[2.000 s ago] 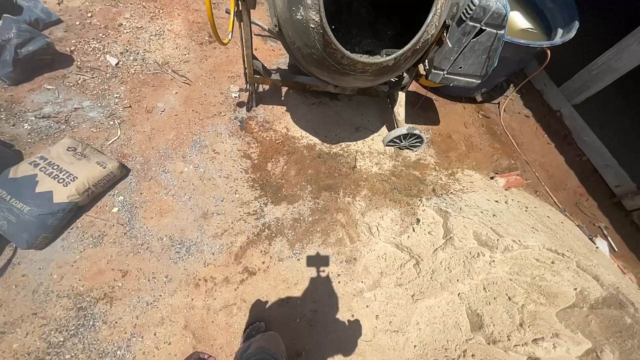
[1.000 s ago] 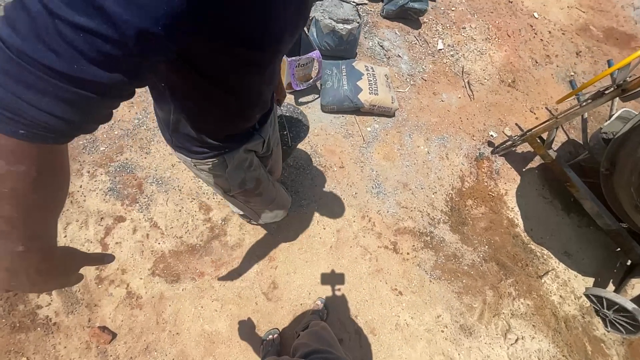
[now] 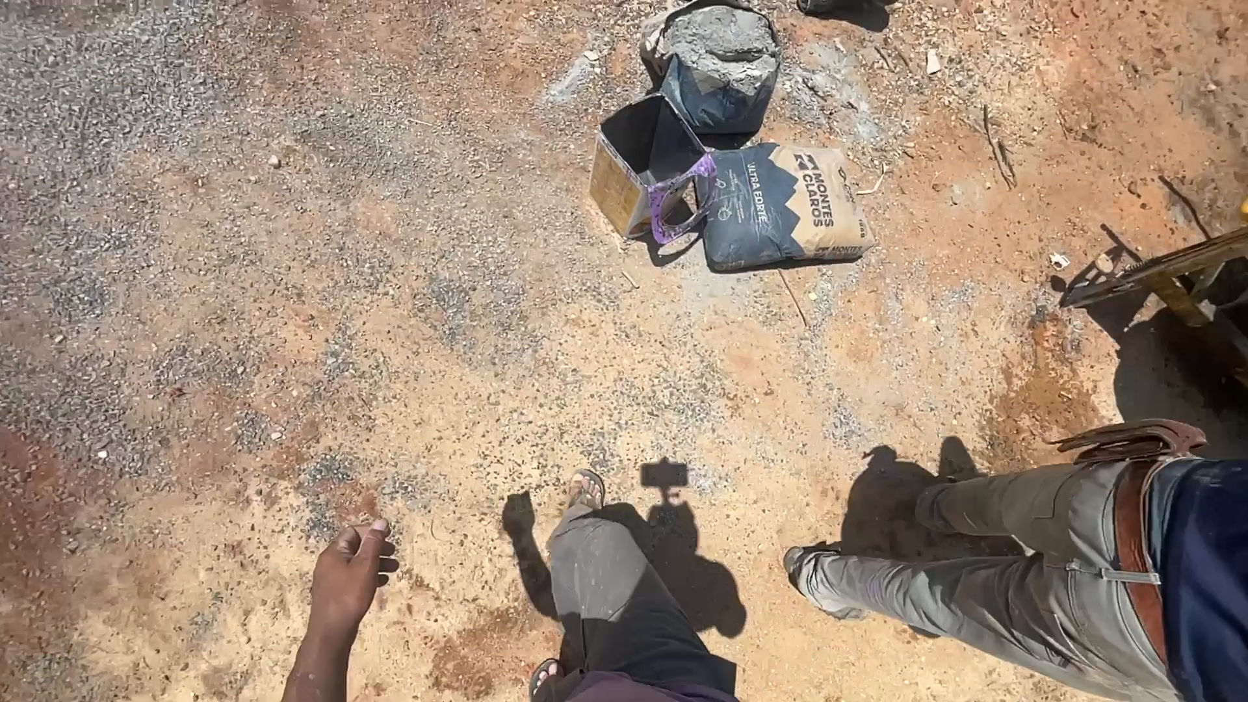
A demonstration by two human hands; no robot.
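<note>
My left hand (image 3: pixel 351 570) is low and left of centre, over the bare ground, with fingers loosely curled and nothing seen in it. My right hand is out of view. Ahead, a square container (image 3: pixel 614 190) with a purple, splattered edge stands on the ground, its open top facing up and toward the right. Beside it on the right lies a full cement bag (image 3: pixel 756 210). Just behind them, an opened bag (image 3: pixel 721 102) shows grey powder at its top. My left hand touches none of these.
A co-worker (image 3: pixel 1033 595) in grey trousers and a brown belt stands close on the right. Part of a metal frame (image 3: pixel 1160 268) juts in at the right edge. Gravel (image 3: pixel 107 127) covers the ground at the upper left.
The view has swung left from the concrete mixer and sand pile. One second ago the co-worker was at the left of the view; now they are at the right. My left hand has come into view.
</note>
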